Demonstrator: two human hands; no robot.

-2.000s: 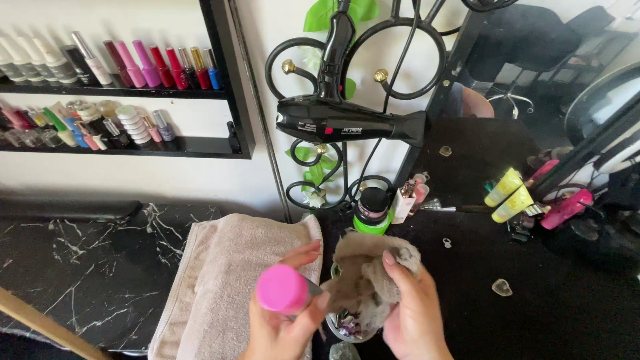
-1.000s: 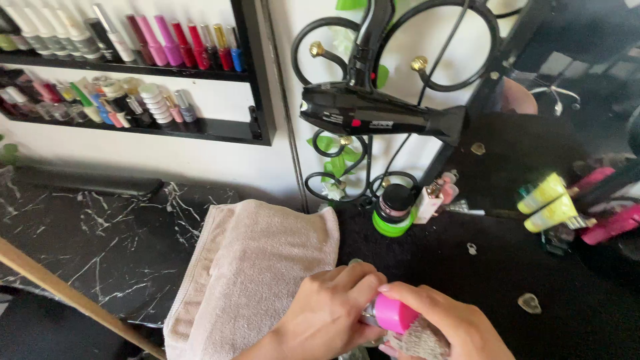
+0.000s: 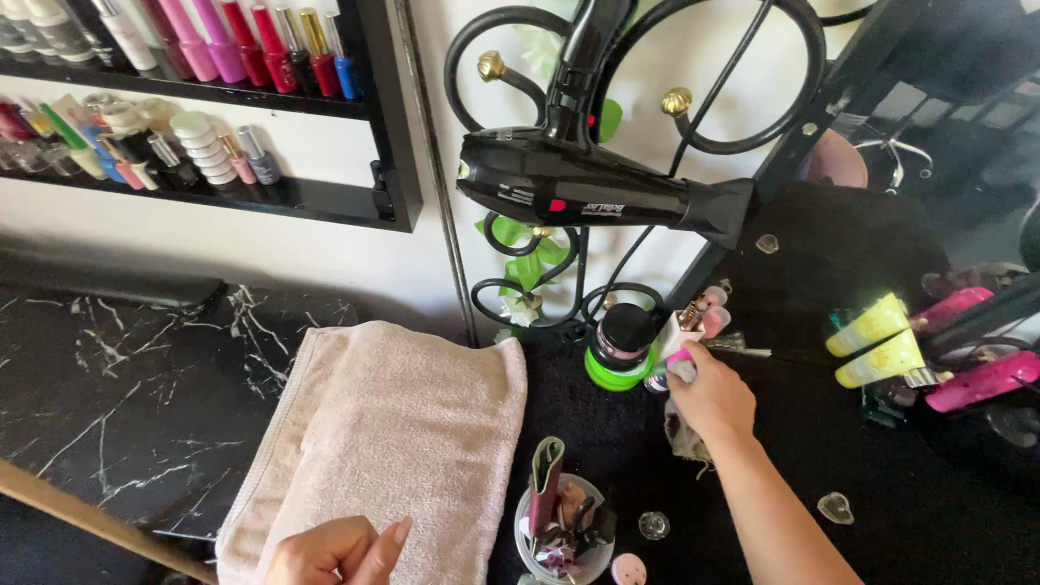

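Observation:
My right hand (image 3: 715,394) reaches to the back of the black surface and grips a small container with a bright pink cap (image 3: 678,357), beside a green-and-black stack of jars (image 3: 623,345) and a white holder (image 3: 679,335). A greyish cloth (image 3: 685,431) hangs or lies just under that hand; which one is unclear. Near the bottom edge, my left hand (image 3: 337,552) is over a folded beige towel (image 3: 406,422), fingers curled, thumb apart, holding nothing visible. Between the hands stands a clear tub (image 3: 603,561) of small items, with a maroon case (image 3: 546,487) upright in it.
A black hair dryer (image 3: 601,183) hangs on a scrolled metal rack above the jars. Nail polish bottles line a black wall shelf (image 3: 325,203) at upper left. A mirror (image 3: 853,219) leans at right, with yellow tubes (image 3: 881,361) near it. Small clear ornaments (image 3: 836,508) lie around.
My hands have parted. The right one has carried the pink-capped container to the back beside the jars, while the left has drawn back over the towel. The tub between them is now uncovered.

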